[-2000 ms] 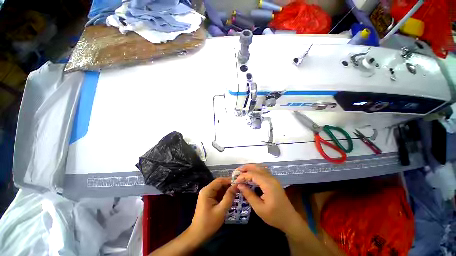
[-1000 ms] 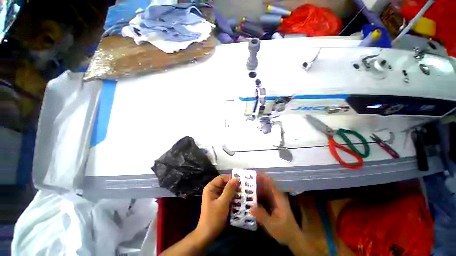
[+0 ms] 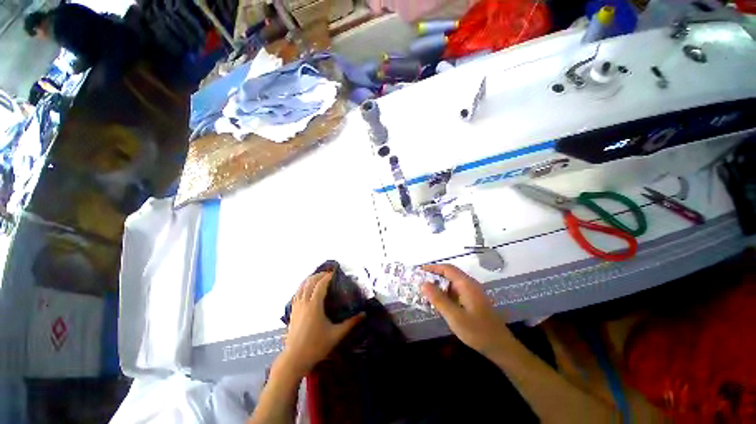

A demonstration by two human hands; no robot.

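Observation:
The silver-white blister pack [image 3: 404,284] is held at its right end by my right hand [image 3: 464,308], just above the table's front edge. Its left end is close to the black plastic bag [image 3: 370,319]. My left hand [image 3: 313,323] is on the bag, with the thumb and fingers around its upper left part. Whether the pack's left end touches the bag is blurred. The white sewing machine [image 3: 506,141] stands behind, with its presser-foot area beyond the pack.
Scissors [image 3: 601,225] with red and green handles and dark red snips [image 3: 676,204] lie at right. A tray [image 3: 157,290] is at left. Cloth scraps [image 3: 278,99] lie on a wrapped brown bundle behind. A person in dark clothes [image 3: 91,37] is far left.
My left hand has gone from the blister pack to the black bag. My right hand has carried the pack up and turned it sideways over the table edge. The view has tilted.

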